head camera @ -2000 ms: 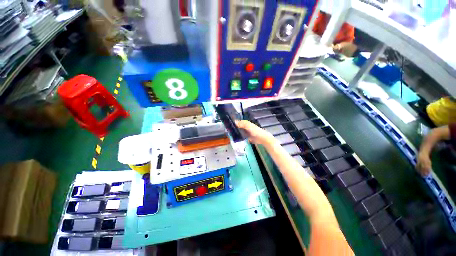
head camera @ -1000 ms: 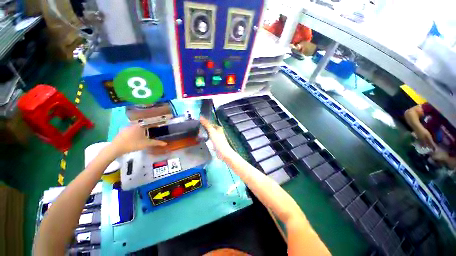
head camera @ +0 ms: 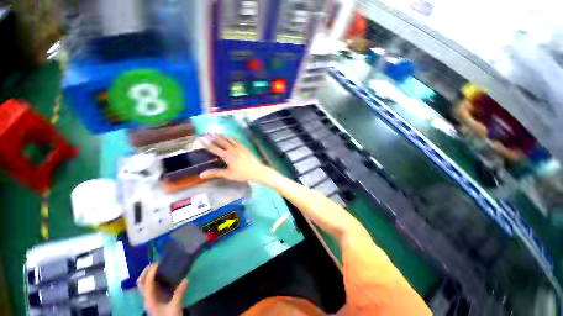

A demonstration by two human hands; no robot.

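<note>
A dark oblong housing (head camera: 182, 162) lies in the orange-brown fixture (head camera: 185, 182) on the silver press plate (head camera: 139, 203). My right hand (head camera: 231, 162) is over its right end, fingers on the far side and thumb on the near side; the hand hides that end. My left hand (head camera: 162, 293), low in the view, is shut on another dark housing (head camera: 180, 256), tilted in front of the blue button panel (head camera: 225, 226) and hiding its left part. The blue press head with the green "8" disc (head camera: 147, 99) is behind the plate. The picture is blurred.
Rows of dark housings (head camera: 302, 157) lie right of the turquoise table (head camera: 265, 213). More lie in a pale tray (head camera: 65, 241) at lower left. A white tub (head camera: 95, 200), red stool (head camera: 31, 145), control cabinet (head camera: 256, 65), conveyor (head camera: 426, 145) and another person (head camera: 500, 126) are around.
My left hand has moved from the fixture toward me, carrying a housing. My right hand has moved over the housing in the fixture. The view has shifted.
</note>
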